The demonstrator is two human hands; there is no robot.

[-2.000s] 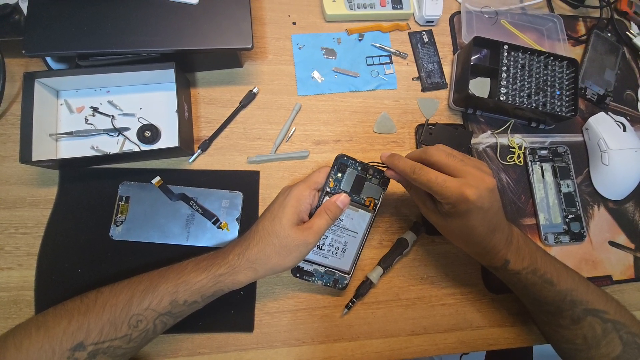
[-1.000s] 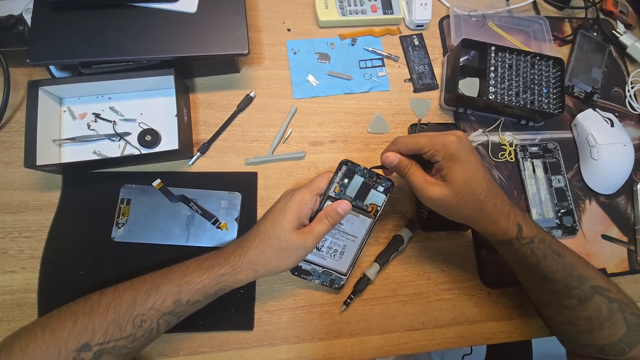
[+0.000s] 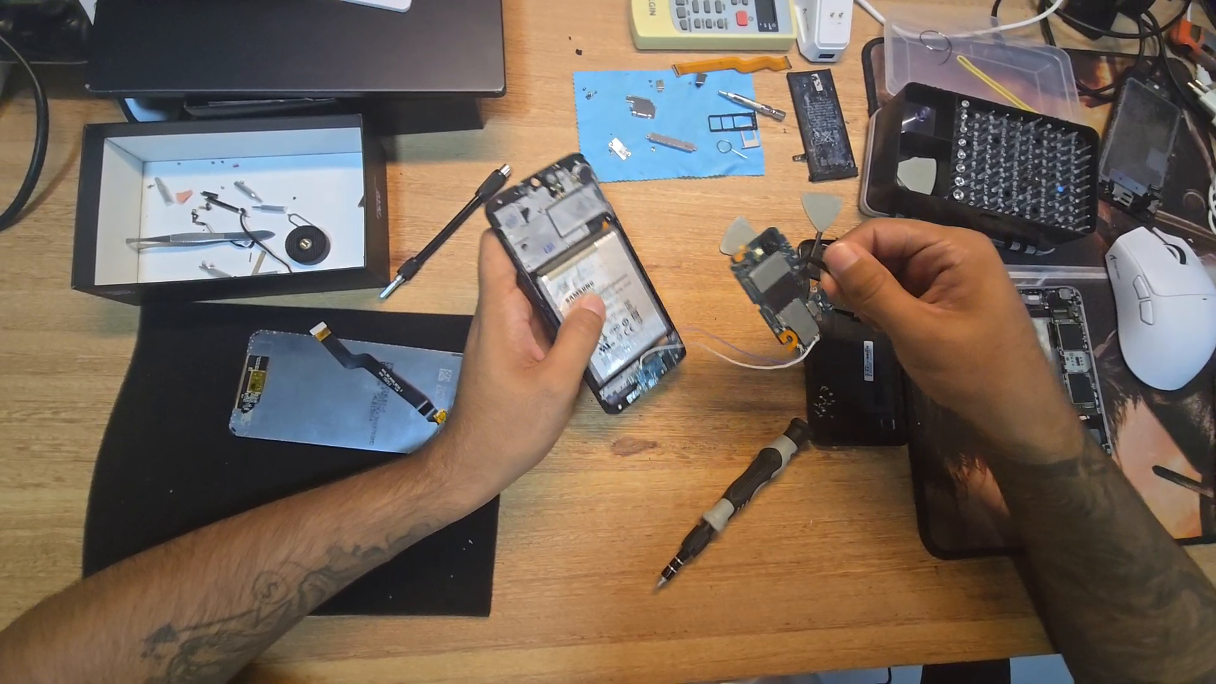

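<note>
My left hand holds an opened phone's frame tilted above the table, thumb across its silver battery. To its right, my right hand pinches something dark at the edge of the phone's circuit board. That board hangs clear of the frame, joined to the frame's lower end by thin cables, one white. A grey and black precision screwdriver lies on the wood below. At left, a phone screen panel with a black flex cable rests on a black mat.
An open box with tweezers and small parts stands at left. Behind are a blue cloth with metal parts and a loose black battery. At right lie a bit case, a black phone part and a white mouse.
The circuit board has come out of the phone's frame and moved right with my right hand. My left hand has tilted the frame the other way.
</note>
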